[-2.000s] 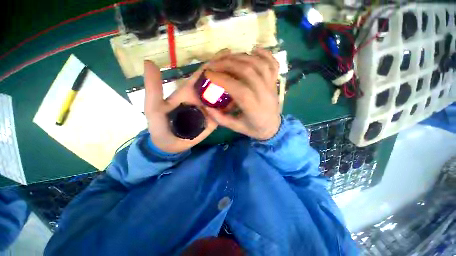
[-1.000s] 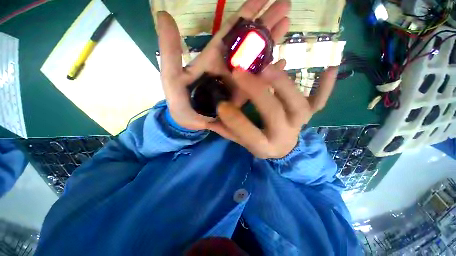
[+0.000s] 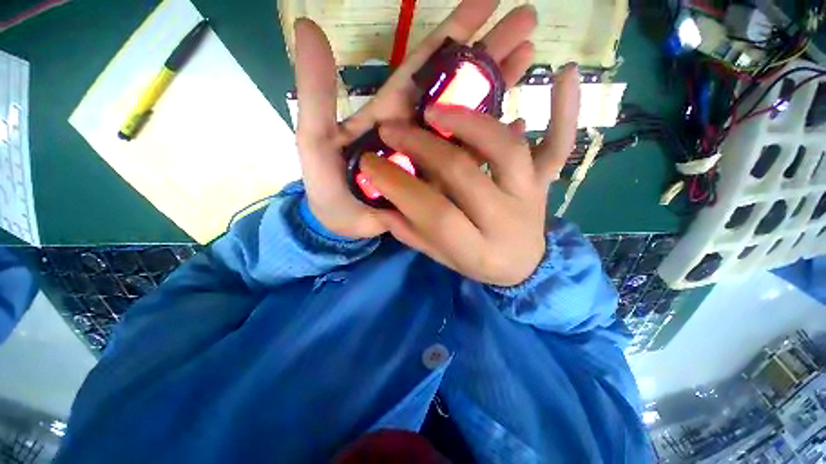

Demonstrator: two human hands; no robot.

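My left hand [image 3: 331, 145] lies palm up and bears two round black smartwatch heads. The upper smartwatch head [image 3: 464, 86] lies across the fingers, its screen lit white and pink-red. The lower smartwatch head [image 3: 369, 177] lies in the palm, lit red and partly hidden by my right fingers. My right hand [image 3: 480, 199] is over both, with fingertips on or just above their screens. Its fingers are spread and it does not visibly grip either one; exact contact is hard to tell.
Behind the hands are the cream test fixture [image 3: 534, 32] with red tape [image 3: 405, 32] and a white strip [image 3: 589, 104]. Left lie note paper [image 3: 195, 136], a marker pen [image 3: 163, 82] and a printed sheet [image 3: 14, 145]. Right are test leads [image 3: 702, 163], a foam tray [image 3: 770, 181] and a blister tray [image 3: 648, 263].
The lower watch screen has gone from dark to lit red. Earlier my right hand held the lit watch above my left palm; now that watch lies on my left fingers. The view has shifted closer.
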